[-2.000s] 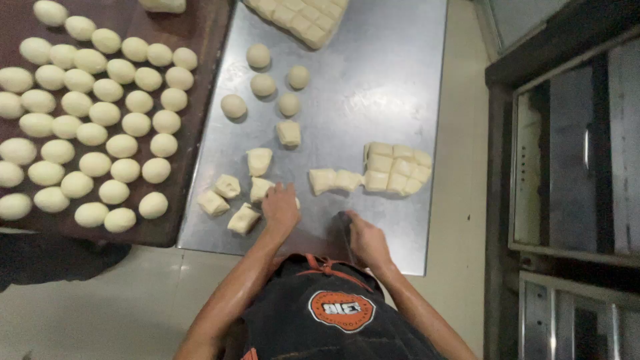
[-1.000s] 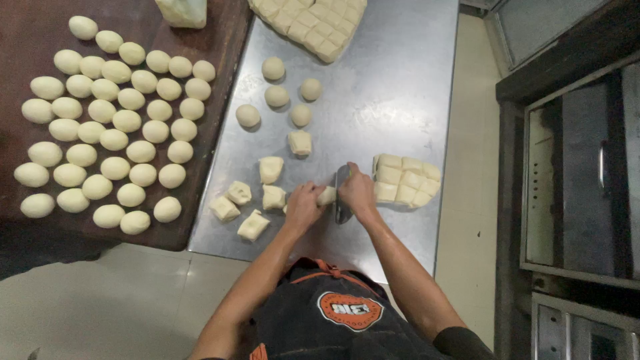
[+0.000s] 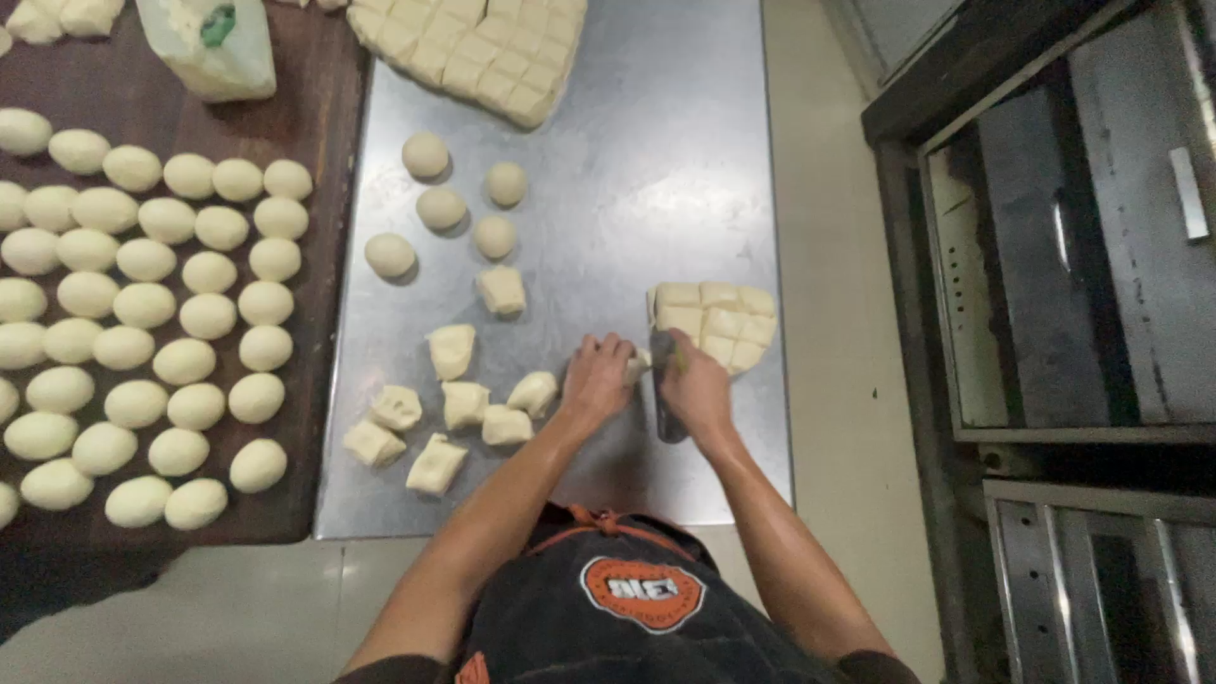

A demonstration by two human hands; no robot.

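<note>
My right hand (image 3: 696, 385) grips a dough scraper (image 3: 671, 418), its dark blade standing on the metal table (image 3: 589, 247) at the left edge of a scored dough slab (image 3: 727, 318). My left hand (image 3: 598, 380) is closed around a small dough piece (image 3: 639, 363) just left of the blade; the fingers partly hide it. Several cut dough chunks (image 3: 465, 405) lie to the left of my left hand. Beyond them are several smooth dough balls (image 3: 441, 208) and one uncut-looking chunk (image 3: 502, 291). A larger scored dough slab (image 3: 484, 57) is at the table's far end.
On the left, a dark wooden board (image 3: 323, 123) holds rows of oval dough balls (image 3: 144, 306) and a whitish plastic container (image 3: 214, 57). Metal-fronted equipment (image 3: 1035, 237) stands to the right, beyond a strip of tiled floor (image 3: 845, 380).
Two seconds ago a short dough strip lay left of the small slab; it no longer shows there. More cut chunks now lie left of my left hand. My right hand has moved up to the slab.
</note>
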